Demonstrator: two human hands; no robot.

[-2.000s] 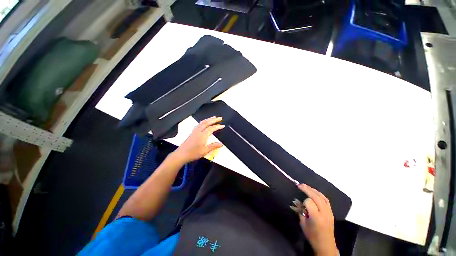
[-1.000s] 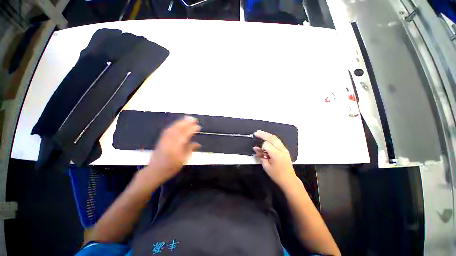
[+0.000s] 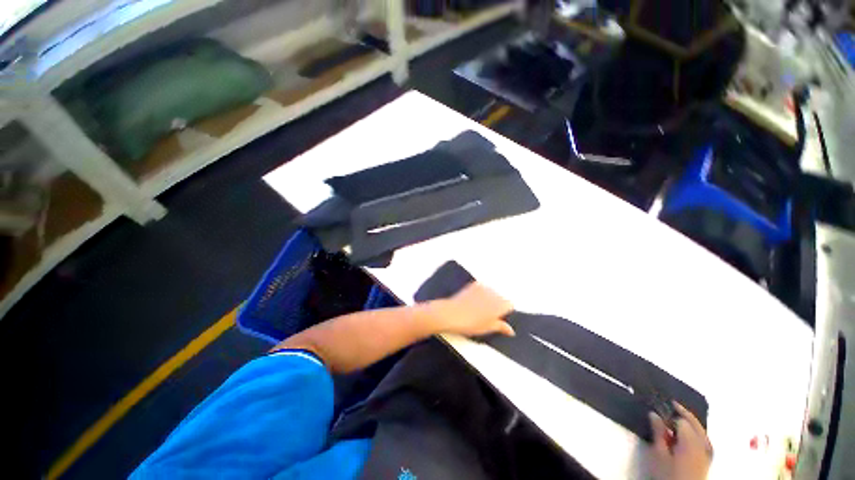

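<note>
A black zippered panel [image 3: 586, 361] lies on the white tabletop, running from near the middle towards the lower right, with a pale zipper line [image 3: 581, 362] along it. My left hand [image 3: 473, 309] rests flat on the panel's left part, beside the zipper's near end. My right hand [image 3: 682, 445] is at the panel's right end, with a small dark tool, possibly snips [image 3: 667, 422], at its fingers. Stacked black panels [image 3: 422, 199] with two pale zipper lines lie at the table's upper left.
A blue plastic basket [image 3: 281, 291] with dark contents sits below the table's left edge. Shelving [image 3: 122, 178] with a green bundle [image 3: 183, 94] stands at left. A blue bin [image 3: 741, 192] is beyond the table, and a grey metal-edged surface [image 3: 830, 309] is at right.
The view has swung, so the table appears tilted again. My left hand has moved from beside the zipper's middle towards the panel's left part. My right hand stays at the right end.
</note>
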